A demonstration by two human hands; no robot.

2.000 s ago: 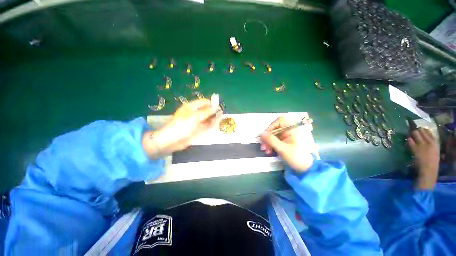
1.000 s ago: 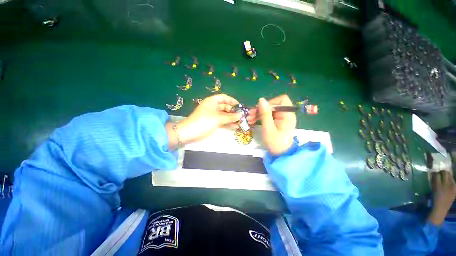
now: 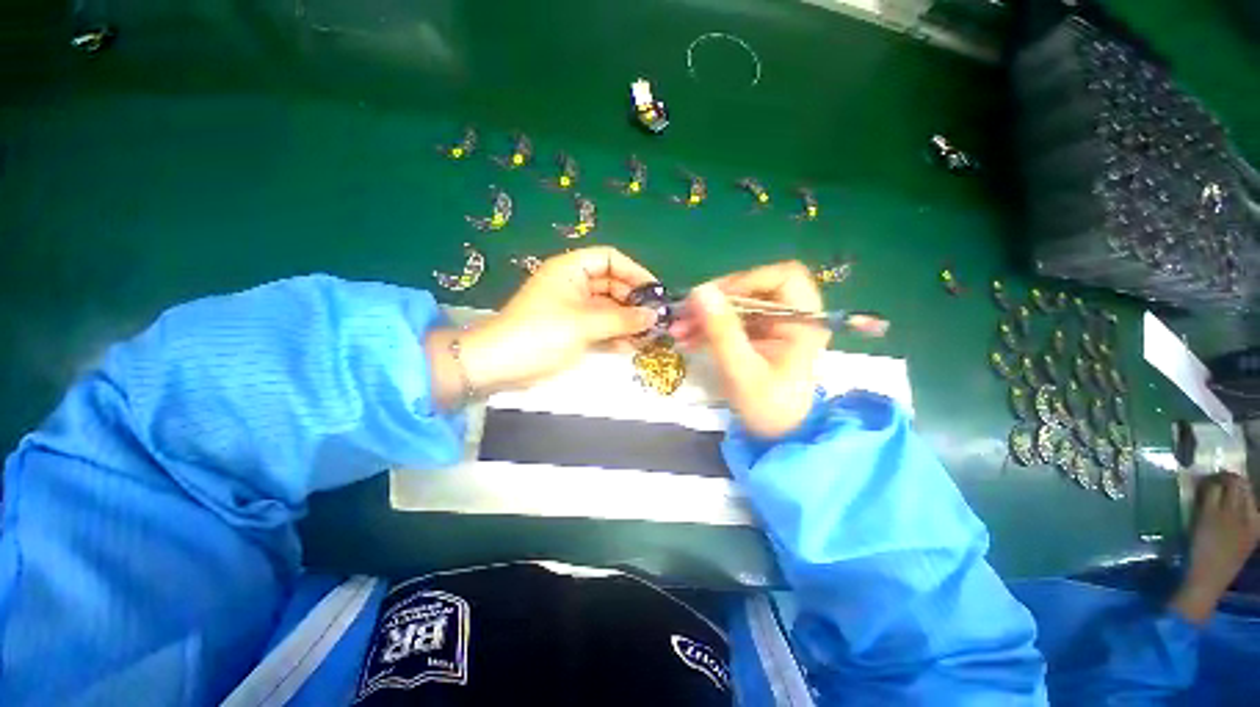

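Observation:
My left hand (image 3: 564, 318) pinches a small dark module (image 3: 650, 301) between thumb and fingertips, above the far edge of the white work mat (image 3: 580, 492) with its black strip. My right hand (image 3: 757, 345) holds a slim hand tool (image 3: 781, 311), its reddish end pointing right and its working end at the module. The tip is hidden by the fingers. A round cluster of small gold parts (image 3: 659, 369) lies on the mat just below the module. Curved circuit assemblies (image 3: 493, 211) with yellow spots lie in loose rows beyond my hands.
A white and black unit (image 3: 647, 107) lies farther back, another (image 3: 951, 153) to its right. More curved parts (image 3: 1057, 401) lie in a dense group at right. A tall grey-black tray stack (image 3: 1147, 180) stands far right. A neighbouring person's hand (image 3: 1222, 532) is beside a white sheet (image 3: 1183, 365).
From two seconds ago, my hands have come together at the small module. Since one second ago, the white piece below the module no longer shows and the tool lies at a slightly different angle.

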